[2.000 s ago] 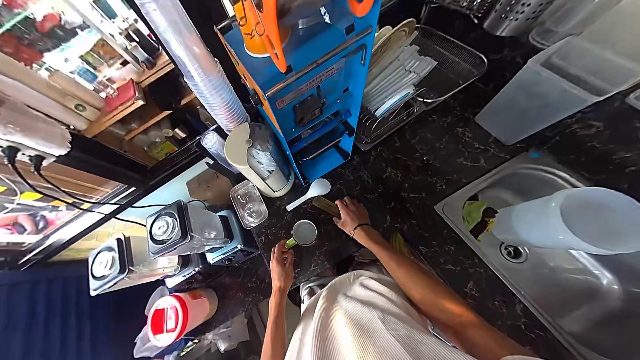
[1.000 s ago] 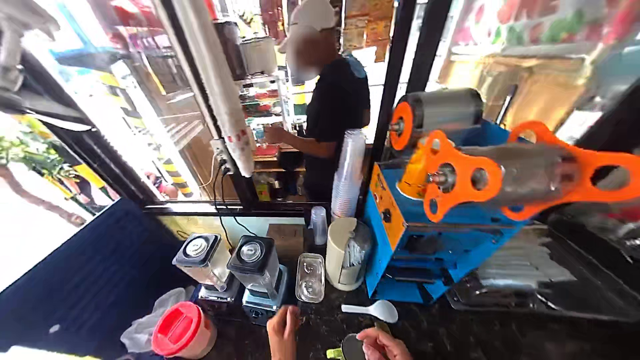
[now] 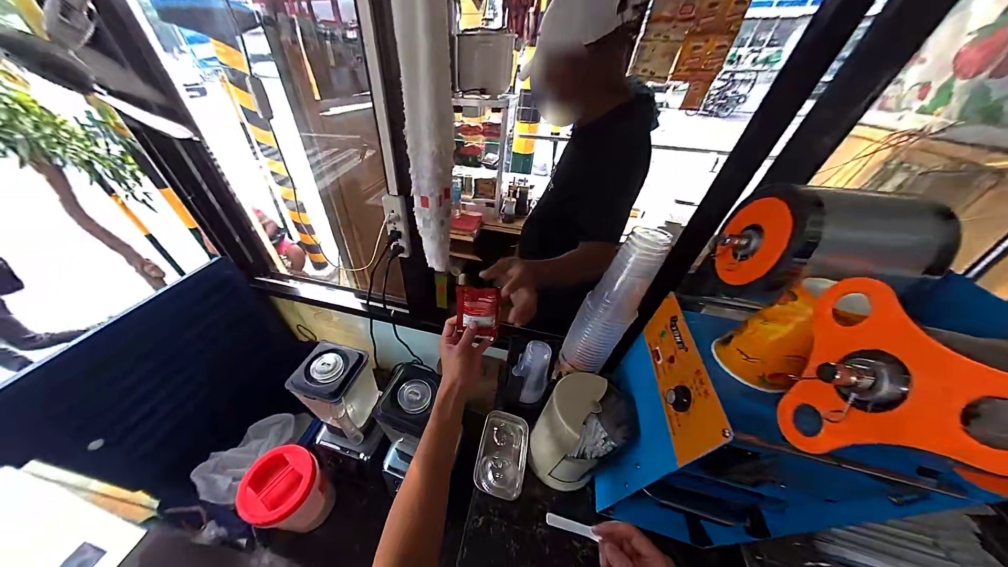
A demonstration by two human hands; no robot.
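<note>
My left hand (image 3: 463,353) is stretched toward the window opening, its fingers closed on a small red packet (image 3: 479,312). Right beside the packet are the hands (image 3: 513,285) of a person in a dark shirt; whether they touch it I cannot tell. Low in the view, my right hand (image 3: 626,545) is by the end of a white plastic spoon (image 3: 572,526) on the dark counter and seems to touch it; the hand is partly cut off by the frame edge. A clear plastic tray with lids (image 3: 501,455) lies between my left forearm and a beige container (image 3: 568,431).
Two blenders (image 3: 335,386) (image 3: 409,402) stand left of my forearm, near a red-lidded tub (image 3: 277,487). A tall stack of clear plastic cups (image 3: 618,299) leans by the window frame. At the right is a blue and orange cup-sealing machine (image 3: 685,378) with film rolls.
My left hand has moved from the counter up toward the window and now holds a red packet. The person outside now reaches toward it. The view has swung up to the window.
</note>
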